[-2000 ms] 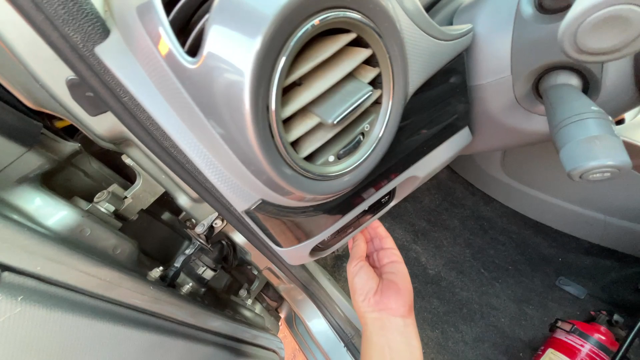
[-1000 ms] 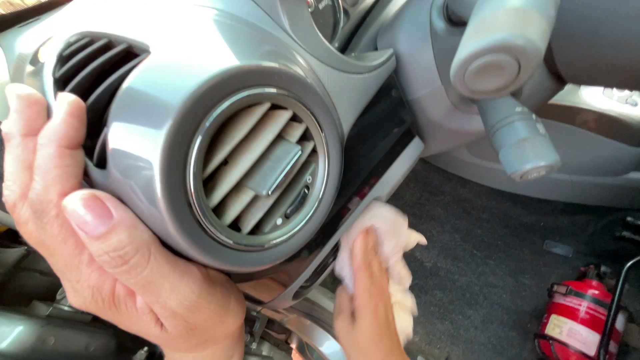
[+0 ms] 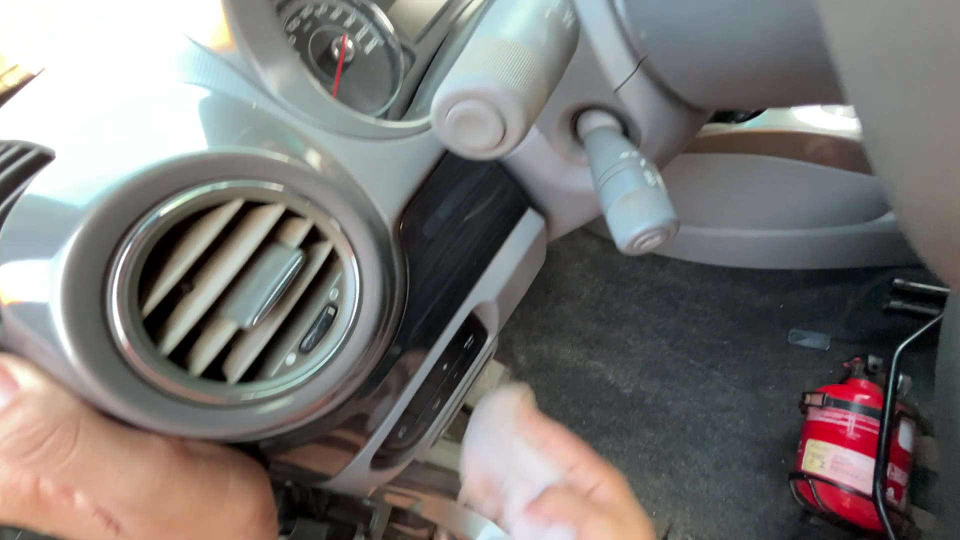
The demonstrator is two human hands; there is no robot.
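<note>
Under the round air vent [image 3: 240,292] at the left of the dashboard, my left hand [image 3: 112,465] rests against the lower edge of the grey trim, partly cut off by the frame; whether it grips the trim cannot be told. My right hand [image 3: 577,480] holds a white cloth [image 3: 502,450], blurred, just right of the lower dashboard panel with its dark button strip [image 3: 435,390]. A glossy black trim panel [image 3: 465,232] lies between the vent and the steering column.
Two column stalks, one large [image 3: 502,82] and one smaller [image 3: 630,187], jut out above the black panel. A red fire extinguisher [image 3: 847,450] in a black bracket stands on the dark carpet [image 3: 622,322] at right. A gauge [image 3: 341,56] shows at the top.
Two seconds ago a bare hand touched the lower panel; one second ago a white cloth was in my right hand, and my left hand was at the side vent. My left hand is now lower on the trim.
</note>
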